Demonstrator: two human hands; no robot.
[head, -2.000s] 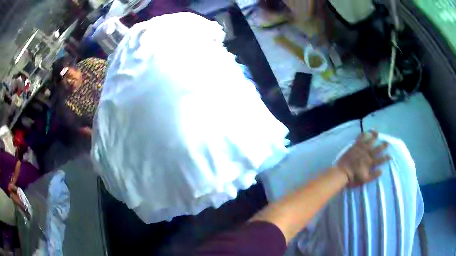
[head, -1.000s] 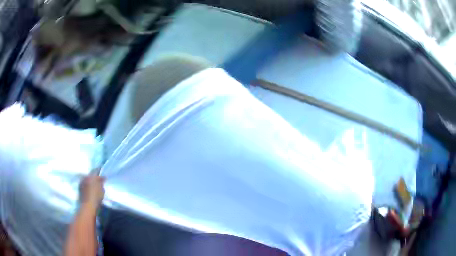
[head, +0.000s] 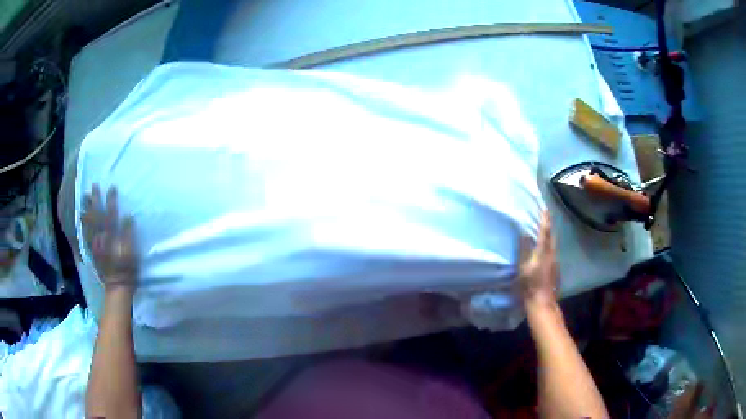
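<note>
A white garment [head: 327,172] is spread lengthwise over the padded form above the pale table, with folds along its near side. My left hand [head: 110,237] lies on its left end, fingers spread. My right hand [head: 537,260] is at its right end, where the cloth bunches towards the fingers; it appears to grip the cloth. The steam iron [head: 601,195] stands to the right of the garment, untouched, with its handle pointing right.
A small yellow-brown block [head: 595,125] lies behind the iron. A long wooden strip [head: 458,33] crosses the table [head: 523,61] at the back. A white garment pile [head: 49,372] is at lower left. A dark wrapped hose [head: 674,106] hangs at right.
The view has swung back over the table. My left hand has moved from beside the pile to the garment's left end. The cloth now covers the form's left end; my right hand has come into view.
</note>
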